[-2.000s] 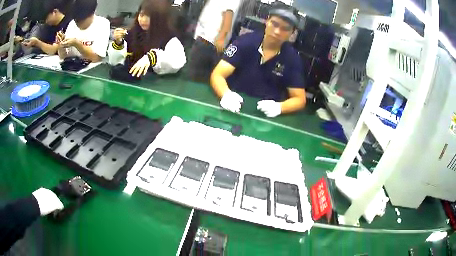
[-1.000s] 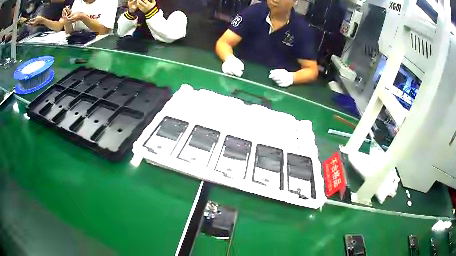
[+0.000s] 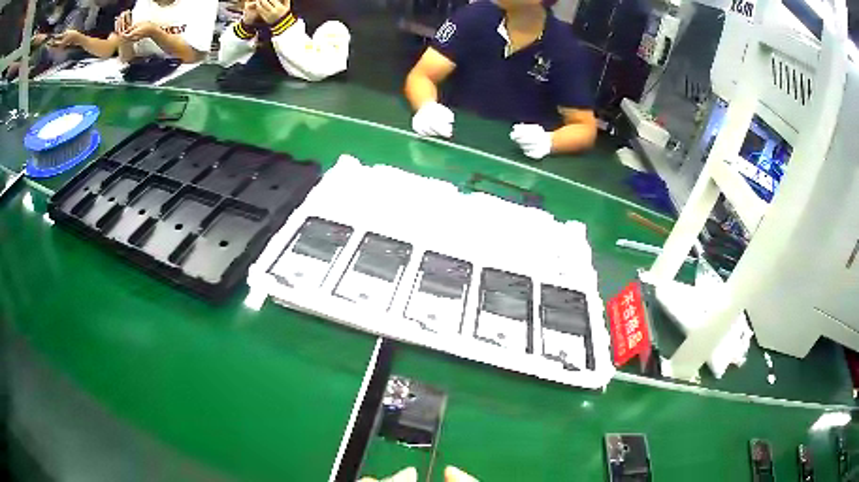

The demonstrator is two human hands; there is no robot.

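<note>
A phone mid-frame [image 3: 414, 414] lies on the green surface at the bottom centre, with shiny metal parts at its upper end. It is beside a dark strip with a pale edge [image 3: 365, 405]. Only fingertips of my hands show at the bottom edge. My left hand [image 3: 394, 475] is at the mid-frame's lower left, and my right hand [image 3: 459, 473] is at its lower right. The fingertips look bare or yellowish. The rest of both hands is cut off, and I cannot tell whether they grip the mid-frame.
A white blister tray [image 3: 424, 216] lies ahead, a black one [image 3: 170, 212] to its left. A blue spool [image 3: 62, 141] is far left. A red sign [image 3: 629, 323] and white stand [image 3: 702, 216] are right. More phone parts [image 3: 628, 458] lie lower right. A white-gloved person [image 3: 513, 75] sits opposite.
Fingertips have appeared beside the mid-frame. The phone parts at lower right have shifted left. The white-gloved hand with a dark sleeve and dark part, seen at left two seconds ago, is gone.
</note>
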